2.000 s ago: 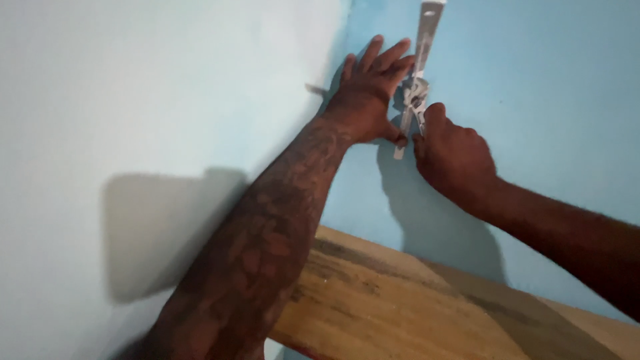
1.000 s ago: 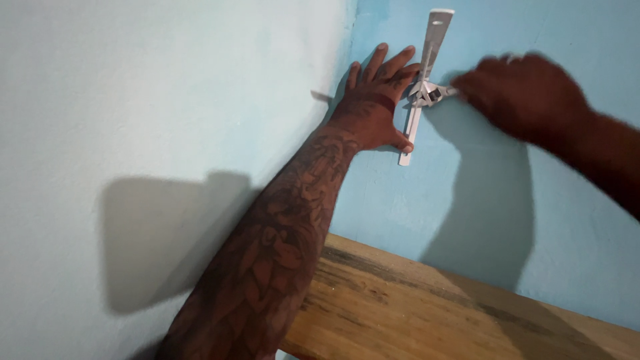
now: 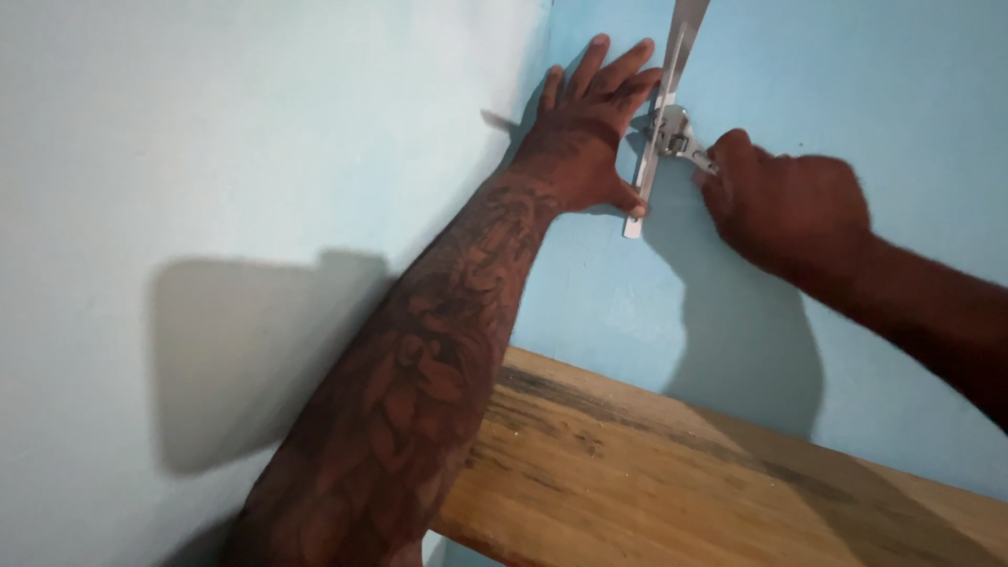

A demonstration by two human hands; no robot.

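A white metal shelf bracket stands against the blue wall, its arm jutting out toward the top of the view. My left hand lies spread on the wall just left of it, with the thumb pressing on the bracket's lower end and a fingertip beside its upper part. My right hand is closed around the handle of an adjustable wrench. The wrench's head is at the middle of the bracket, its handle slanting down to the right. Whatever sits in the jaws is hidden.
Below the hands a wooden board runs along the blue wall. A pale wall meets the blue one in a corner behind my left hand. Shadows of the arms fall on both walls and the board.
My right hand with the wrench was below the bracket's middle at first, then up to the right of it, and is now somewhat lower again. My left hand has stayed at the bracket.
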